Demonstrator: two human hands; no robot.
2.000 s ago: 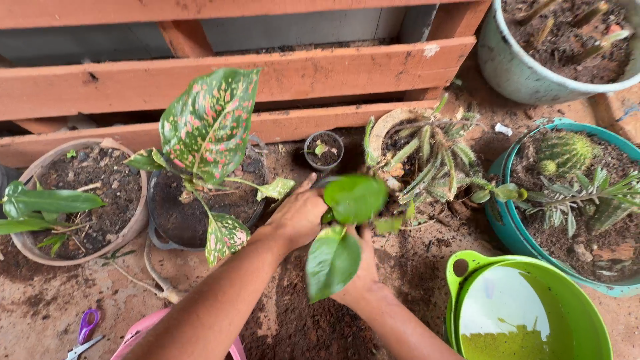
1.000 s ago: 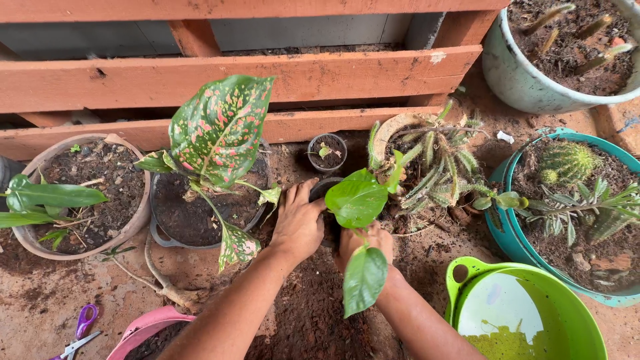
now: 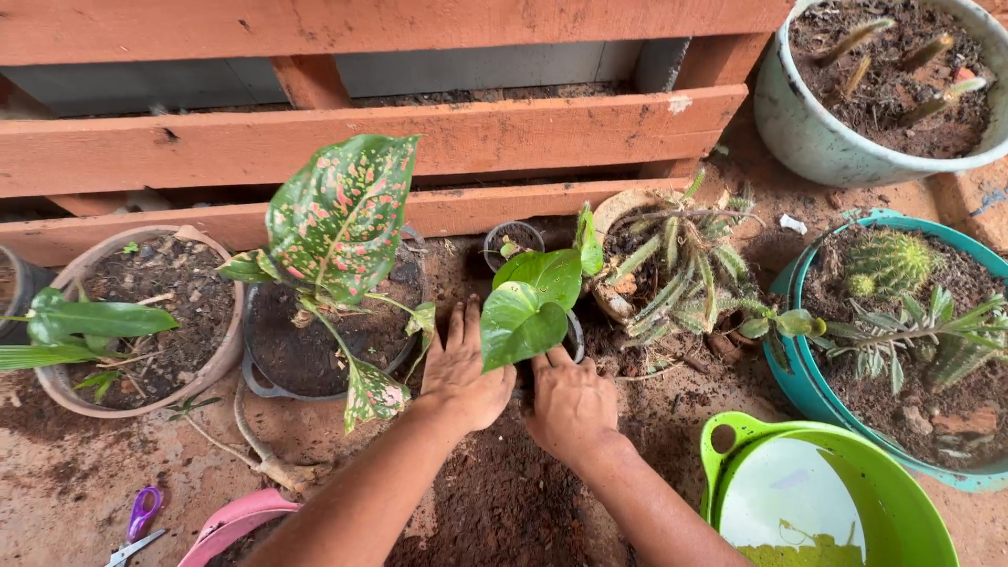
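A leafy green plant stands in a small dark pot, mostly hidden under its broad leaves. My left hand lies at the pot's left side, fingers pointing away from me, partly under a leaf. At the near right side of the same pot, my right hand rests with bent fingers, their tips partly hidden by the pot and leaves. Whether either hand grips the pot cannot be told. Just behind is a tiny pot with a seedling. Loose soil covers the floor between my forearms.
Left are a pink-spotted plant and a clay-coloured pot. A cactus pot, a teal pot and a green water tub stand right. Purple scissors and a pink container are near front left. Behind is a wooden pallet.
The broad-leaved plant's leaves have shifted; the lower leaf hung beside my right hand one second ago and now lies over my left fingers. Both hands remain around the small pot.
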